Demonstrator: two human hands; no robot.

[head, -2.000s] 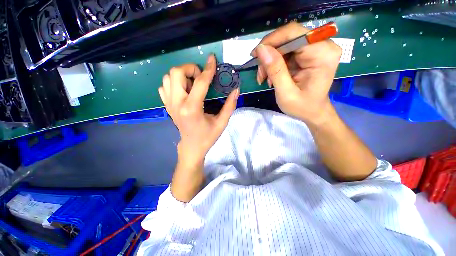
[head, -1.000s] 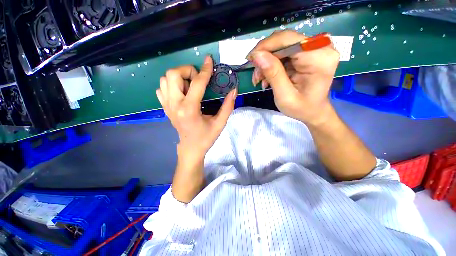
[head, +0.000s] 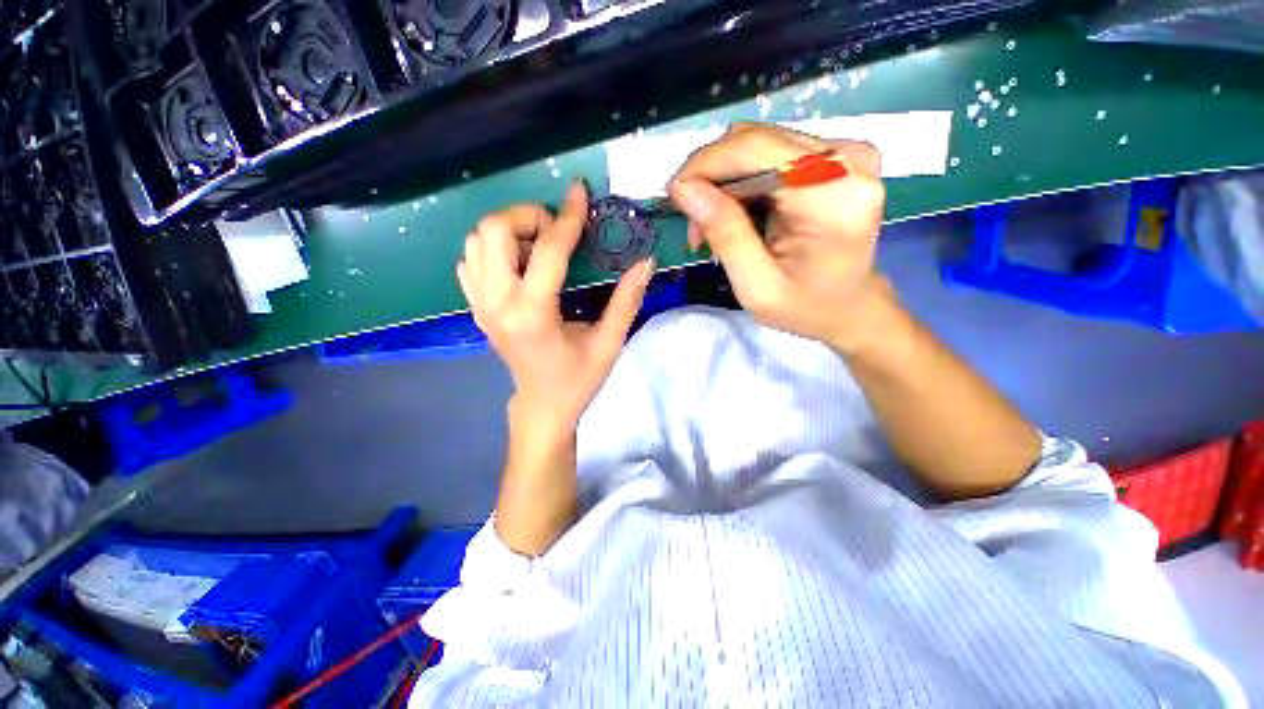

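My left hand (head: 543,298) holds a round black part (head: 618,234) with an open centre between thumb and forefinger, over the bench's front edge. My right hand (head: 793,229) grips tweezers (head: 760,182) with an orange-red rear end. Their tip is at the upper right rim of the black part; whether it touches cannot be told. A white backing sheet (head: 908,143) lies flat behind my right hand, partly hidden by it. Small white pieces (head: 987,100) are scattered on the green surface.
Black blister trays (head: 316,76) with round moulded shapes stand at the back left, beside a white paper slip (head: 264,259). Blue frames (head: 1054,277) are below the bench. Red crates (head: 1175,492) are at the lower right. Grey cloth shows at both side edges.
The tweezers and my right hand have moved slightly left and down, the tweezers now lying flatter. The trays and paper slip appear further right in the view. My left hand keeps hold of the black part.
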